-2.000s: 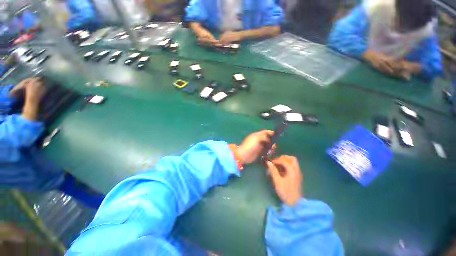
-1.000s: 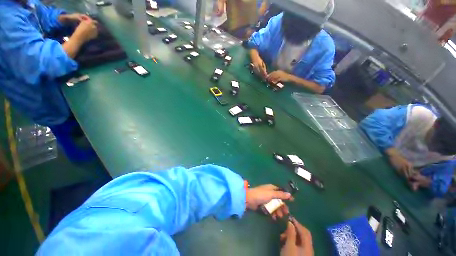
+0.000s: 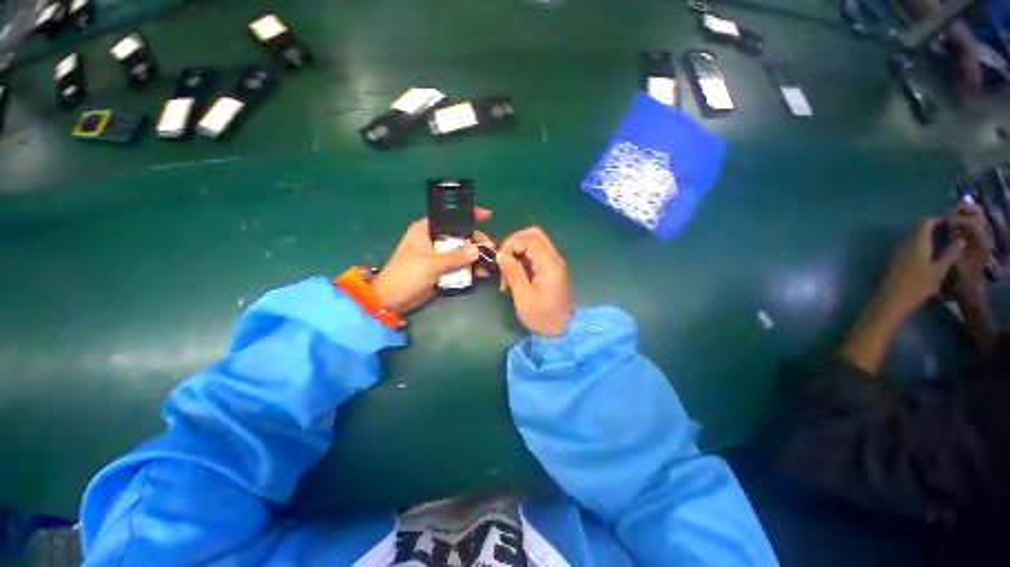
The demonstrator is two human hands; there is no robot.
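My left hand [image 3: 423, 264] holds a black phone [image 3: 451, 205] upright in the middle of the view, its white patch at the end nearer me, partly under my thumb. My right hand [image 3: 536, 279] is just right of it, thumb and forefinger pinched together on a thin white ring [image 3: 485, 254] at the phone's right edge. A small dark piece shows near those fingertips; I cannot tell what it is. A blue tray [image 3: 696, 152] with a heap of white rings [image 3: 637, 184] lies beyond my right hand.
Two black phones [image 3: 474, 115] lie ahead. More phones [image 3: 229, 103] and a yellow-trimmed phone [image 3: 107, 125] lie at the far left. Several phones [image 3: 709, 82] lie behind the blue tray. A person's hands [image 3: 925, 260] work at the right edge.
The view has turned down toward my hands and the blue tray. The phone in my left hand now points away from me, and my right fingers are at its side.
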